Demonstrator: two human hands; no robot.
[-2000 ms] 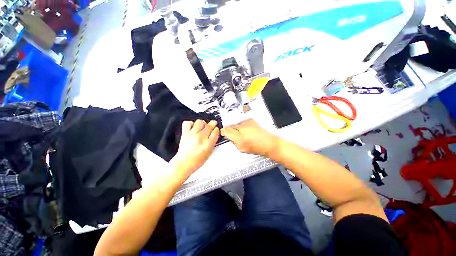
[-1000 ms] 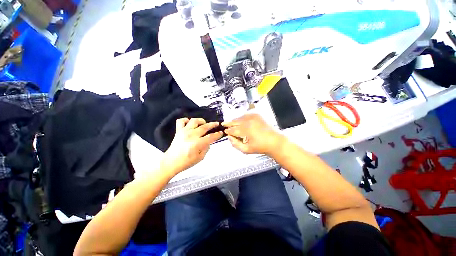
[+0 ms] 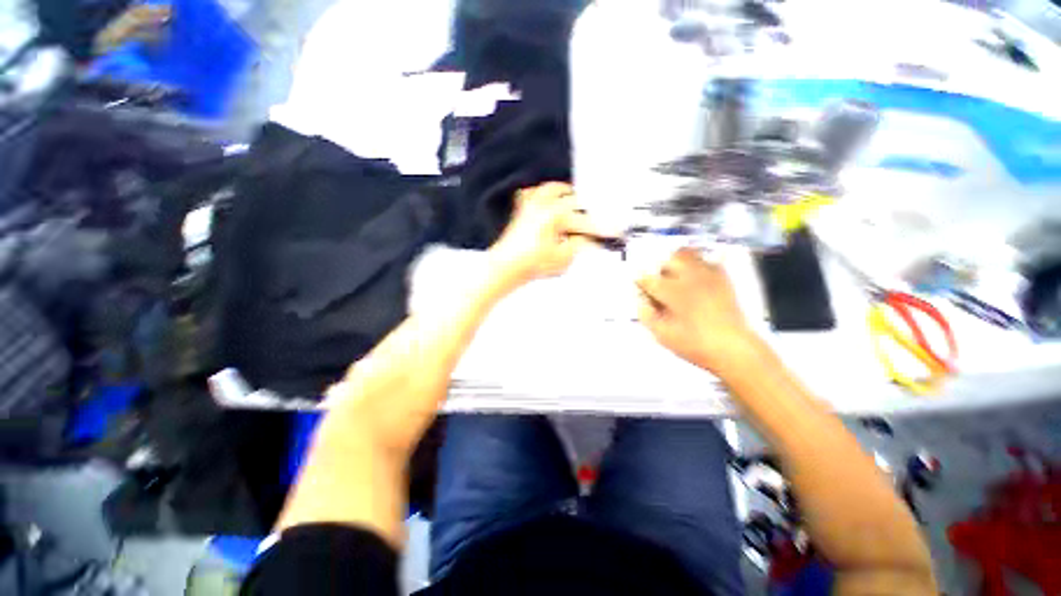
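Note:
The frame is blurred. My left hand (image 3: 541, 229) grips the edge of a black garment piece (image 3: 508, 146) on the white table, left of the needle area (image 3: 727, 192). A thin dark edge or strip sticks out from its fingers towards the needle. My right hand (image 3: 695, 305) is just in front of the needle area, apart from my left hand, with fingers curled. Blur hides whether it holds anything. A stack of black panels (image 3: 320, 268) lies left of my left forearm.
A white sewing machine (image 3: 989, 146) with a blue stripe stands at the upper right. A smartphone (image 3: 796, 282) and red-yellow scissors (image 3: 921, 338) lie right of my right hand. A blue bin (image 3: 209, 58) is at the upper left, dark cloth heaps at far left, a red stool (image 3: 1018, 536) at lower right.
The view has turned left, so the machine and table things sit further right. My hands, close together before at the cloth by the needle, are now apart, my left hand further left with the cloth.

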